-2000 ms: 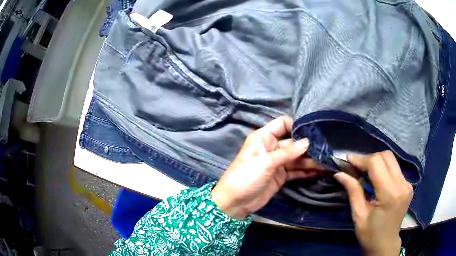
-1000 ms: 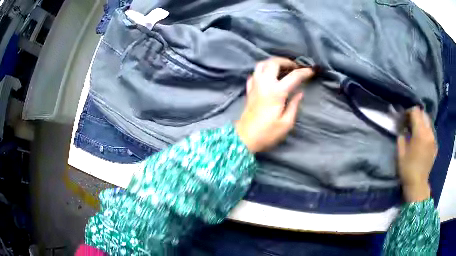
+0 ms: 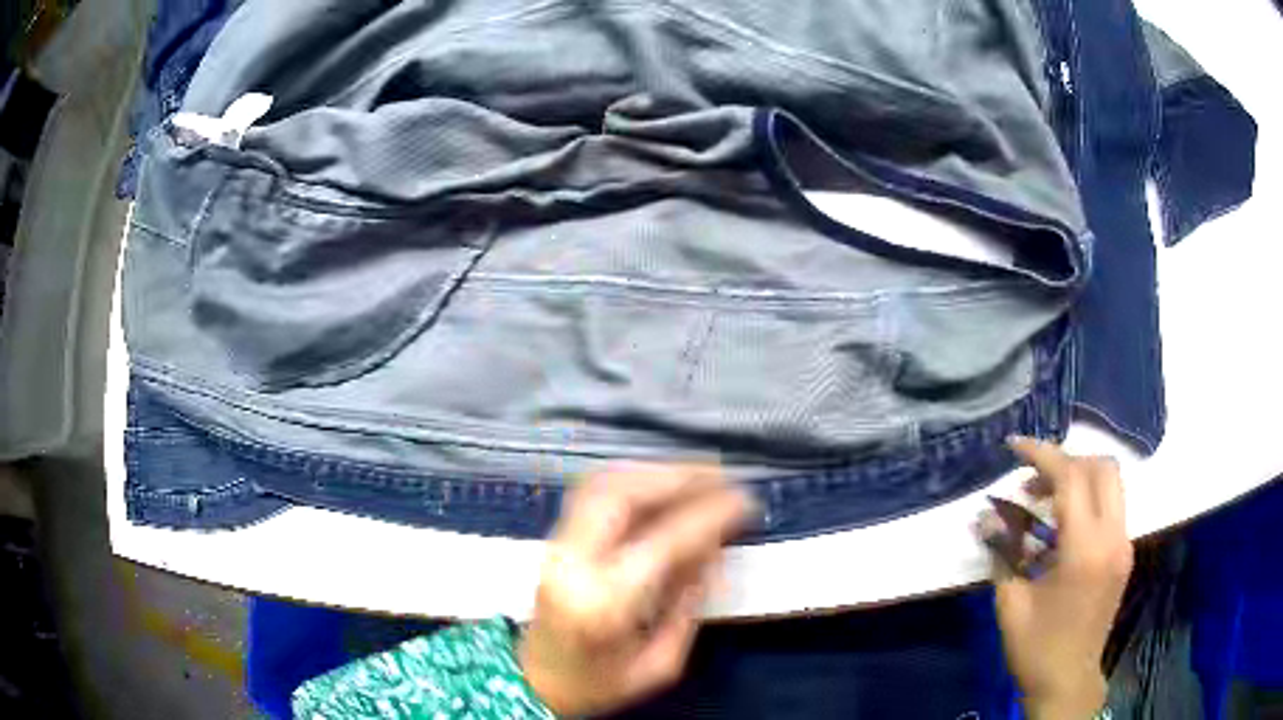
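A denim jacket (image 3: 633, 338), grey-blue inside out, lies spread on the white table. Its oval armhole (image 3: 915, 225), edged dark blue, shows white table through it. The dark blue button placket (image 3: 464, 495) runs along the near edge. A rounded pocket bag (image 3: 331, 288) and a white care label (image 3: 225, 120) show at the left. My left hand (image 3: 626, 584) is blurred over the near edge; whether it grips the cloth I cannot tell. My right hand (image 3: 1062, 563) holds the small dark thread snips (image 3: 1024, 535) beside the jacket's near right corner.
The white table (image 3: 352, 566) has a curved near edge. Dark blue denim (image 3: 1196, 148) lies at the right. A blue bin (image 3: 289, 654) stands below the table at the left. A large pale bin (image 3: 64, 267) is at the far left.
Both hands have left the armhole and come down to the near edge. The front panel now lies flatter, with the armhole farther up. The view has shifted, so the jacket appears farther left.
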